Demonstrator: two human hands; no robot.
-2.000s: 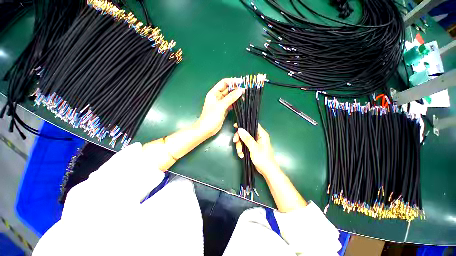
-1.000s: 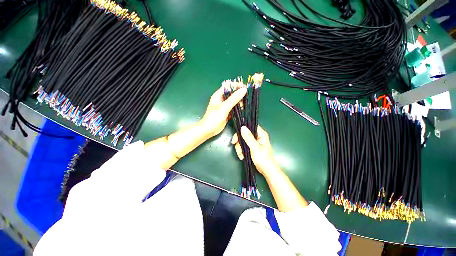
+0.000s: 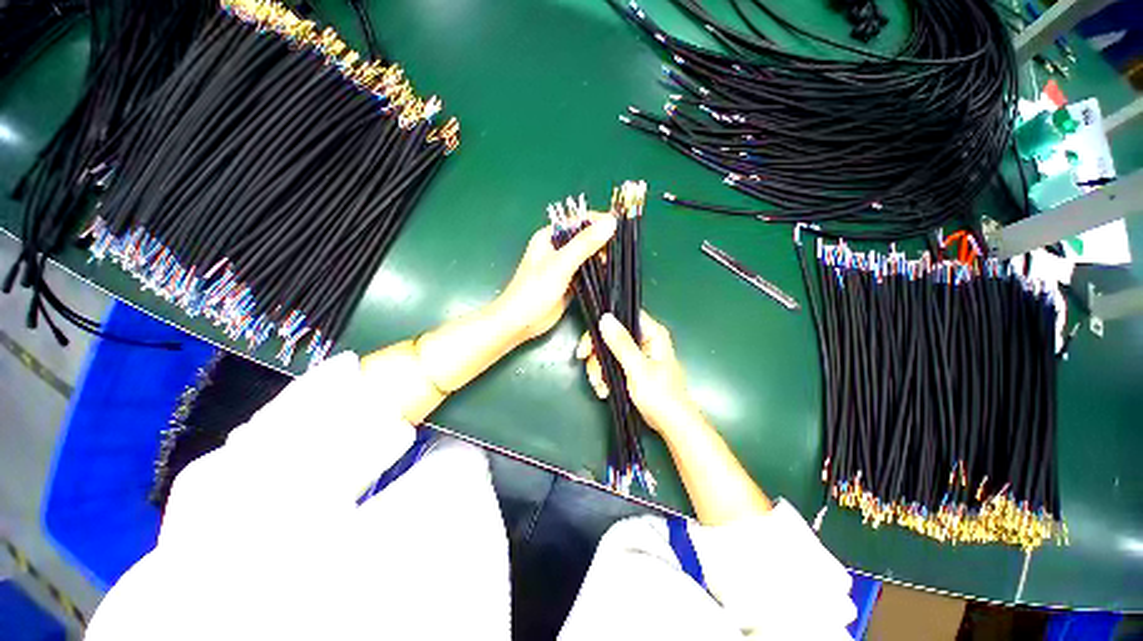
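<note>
A bundle of short black cables [image 3: 623, 282] stands between my hands at mid-bench. Its far end is split in two: blue-white tips at left, gold tips at right. Blue-white and reddish tips show at the near end, by the bench edge. My left hand [image 3: 552, 269] is closed around the left group near its far tips. My right hand [image 3: 637, 357] grips the bundle around its middle, thumb on top. Both hands are bare; some fingers are hidden behind the cables.
A wide slanting cable stack [image 3: 263, 163] lies left, an upright stack [image 3: 940, 388] right. Long curving cables [image 3: 865, 138] lie at the far right. A thin grey stick [image 3: 748, 276] lies right of my hands. Metal uprights [image 3: 1078, 219] stand at right. A blue bin [image 3: 107, 438] sits below left.
The bundle's far end has split into two groups with a gap between them. The left group has moved left with my left hand. My right hand has barely moved.
</note>
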